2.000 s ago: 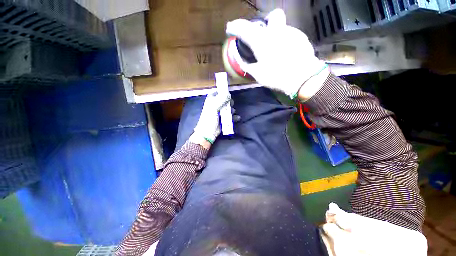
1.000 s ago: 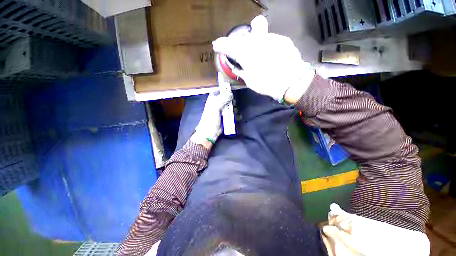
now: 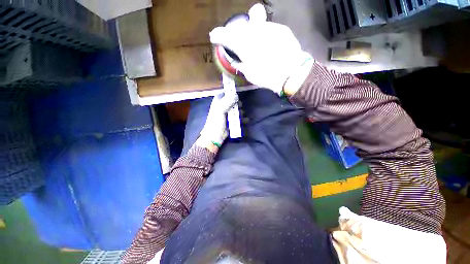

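My left hand (image 3: 216, 118), in a white knit glove, grips a narrow pale metal part (image 3: 234, 121) held edge-on over my lap at the bench edge. My right hand (image 3: 265, 54), in a white glove, is closed over the sander (image 3: 224, 59), whose black body and dark red round pad show at the fingers' left side. The pad is tilted at the upper end of the metal part. Whether it touches cannot be told. The palm hides most of the sander.
Cardboard (image 3: 180, 62) covers the bench in front. A grey metal plate (image 3: 136, 44) lies at its left edge. Slotted metal parts (image 3: 355, 18) stand at back right, near a small flat bar (image 3: 351, 53). A blue bin (image 3: 341, 149) is on the floor at right.
My right hand has moved left with the sander, from right of the part to its upper end. My left hand and the part have barely moved.
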